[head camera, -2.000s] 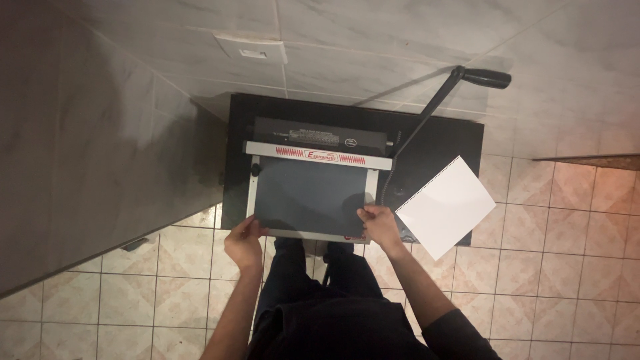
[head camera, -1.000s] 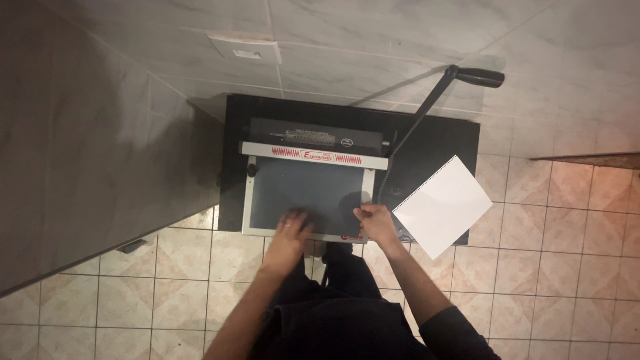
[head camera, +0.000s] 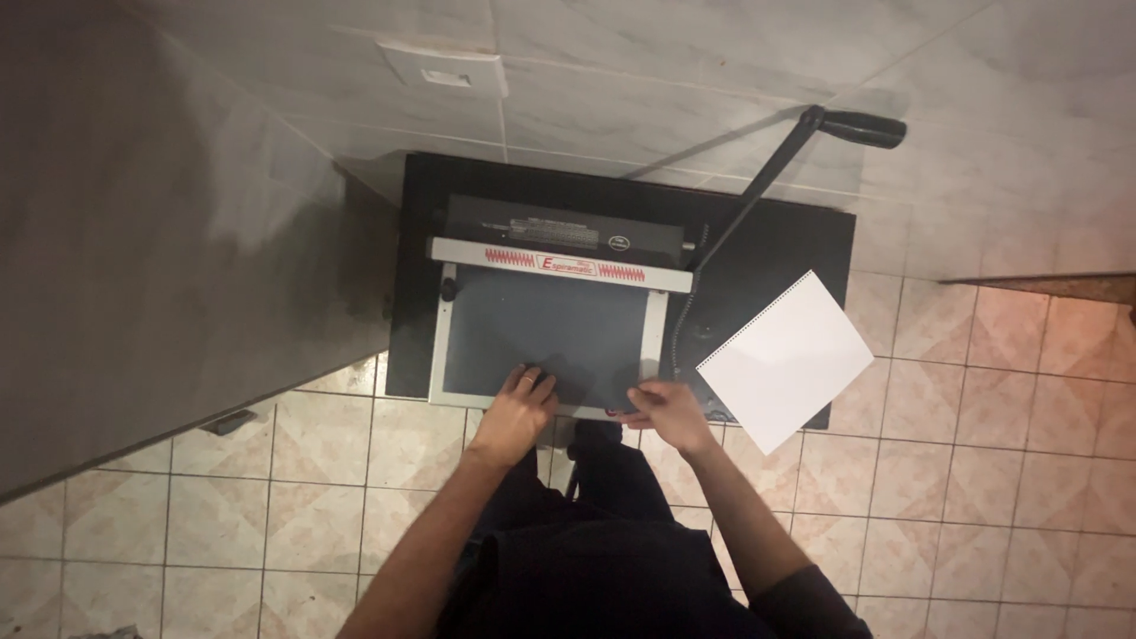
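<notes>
A spiral-binding punch machine (head camera: 564, 264) with a white bar and frame stands on a black table. A dark grey sheet (head camera: 546, 328) lies flat on its bed. My left hand (head camera: 524, 404) rests on the sheet's near edge, fingers bent, a ring on one finger. At the bed's near right corner is my right hand (head camera: 661, 410), its thumb and fingers together at the sheet's corner; whether it grips the sheet is hard to tell. A stack of white paper (head camera: 785, 359), with punched holes along one edge, lies to the right, partly past the table's edge.
The machine's long black lever (head camera: 772, 169) with its handle rises at the right towards the tiled wall. A black coil (head camera: 679, 333) lies between machine and paper. The black table (head camera: 413, 311) stands against the wall, with a grey panel (head camera: 195, 266) at the left.
My left hand has moved from the bed's near left corner to the right, onto the middle of the sheet's near edge. My right hand has stayed at the right corner.
</notes>
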